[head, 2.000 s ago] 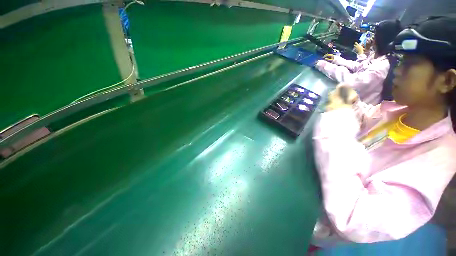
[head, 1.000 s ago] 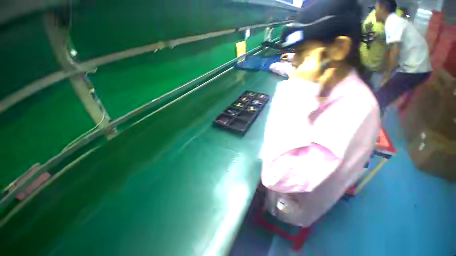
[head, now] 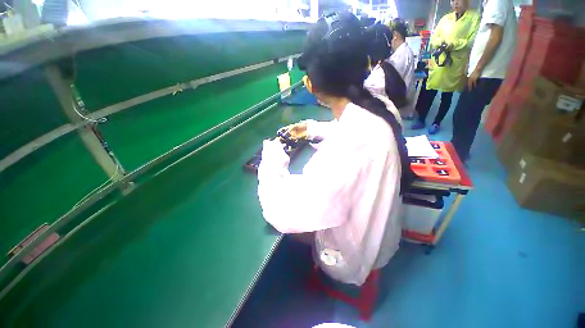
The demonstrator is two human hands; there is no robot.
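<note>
Neither of my hands is in the picture. Nearest in front of me is the long shiny green bench (head: 167, 256). Farther along it lies a black compartment tray (head: 254, 160), mostly hidden behind the arms of a seated person in a pink coat (head: 359, 186). That person's hands (head: 295, 132) are above the tray around a small dark unit (head: 283, 135), too small to tell more.
A cart at the right holds a red tray with dark units (head: 442, 168) and white paper (head: 420, 147). Cardboard boxes (head: 545, 173) stand on the blue floor. Two people stand at the back right. A pink holder (head: 42, 248) is on the left rail.
The view has turned right, showing the cart, boxes and floor. The pink-coated person now faces the bench with hands over the tray, which was uncovered before.
</note>
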